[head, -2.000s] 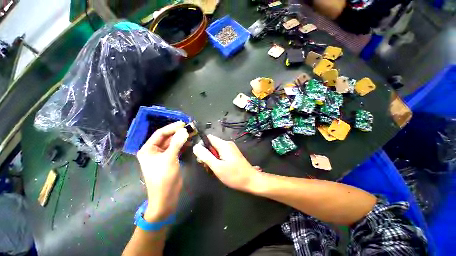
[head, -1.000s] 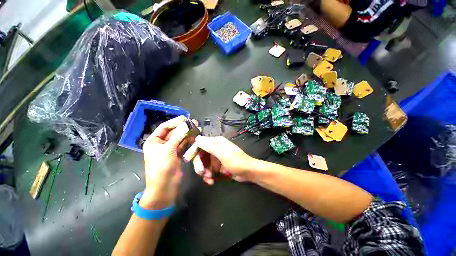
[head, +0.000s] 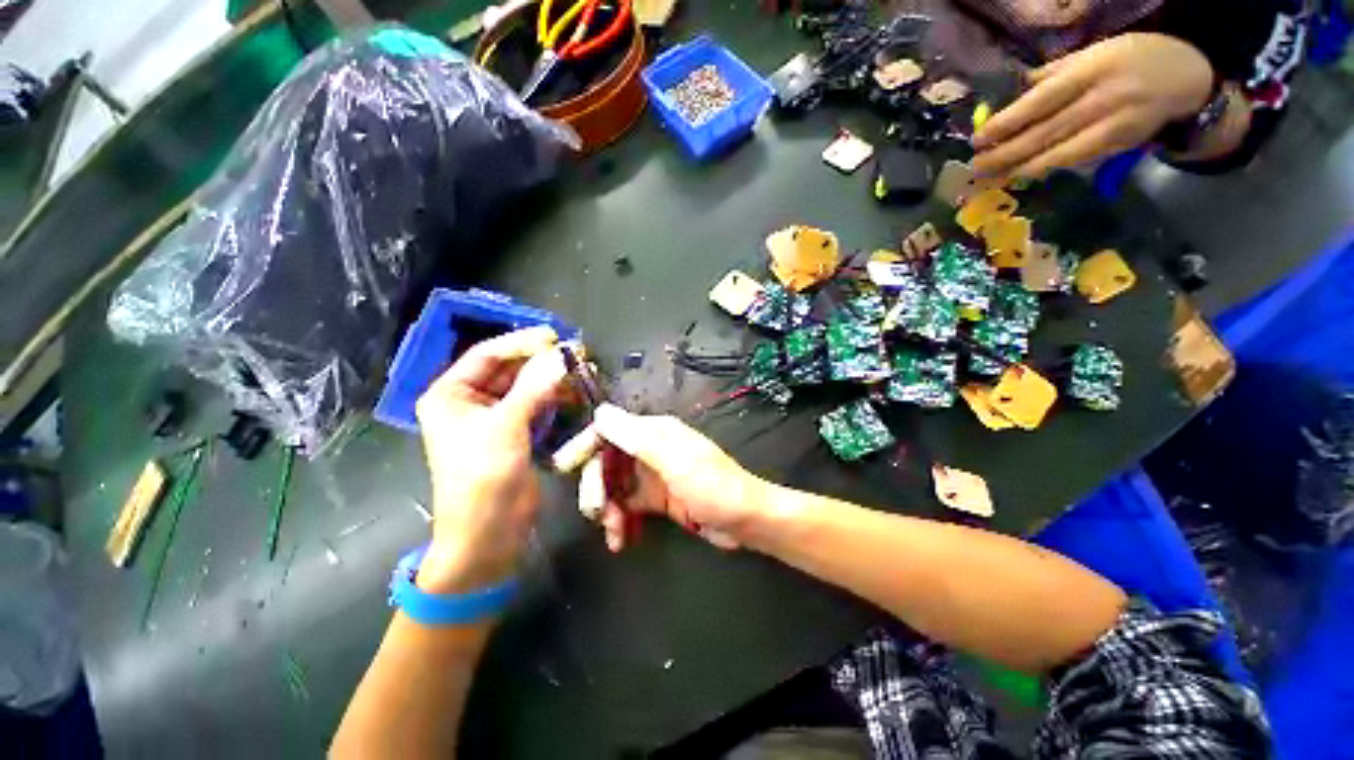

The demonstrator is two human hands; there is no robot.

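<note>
My left hand (head: 490,446), bare with a blue wristband, pinches a small dark part (head: 569,356) between thumb and fingertips. My right hand (head: 661,468) is closed around pliers (head: 612,472) with red handles; their dark jaws meet the part at my left fingertips. The part's exact shape is hidden by the fingers. Both hands are at the right edge of the blue parts bin (head: 398,389), which holds black pieces.
Green circuit boards (head: 857,345) and yellow plates (head: 803,256) lie heaped at right. A clear bag of black contents (head: 342,223) stands left. At the back are an orange-brown tub (head: 606,112), a small blue bin (head: 731,131) and another person's hand (head: 1099,104).
Orange-handled tools now stand in the tub. The other person's hand has come in over the plates at upper right. My right hand has shifted its hold on the pliers, turning knuckles down.
</note>
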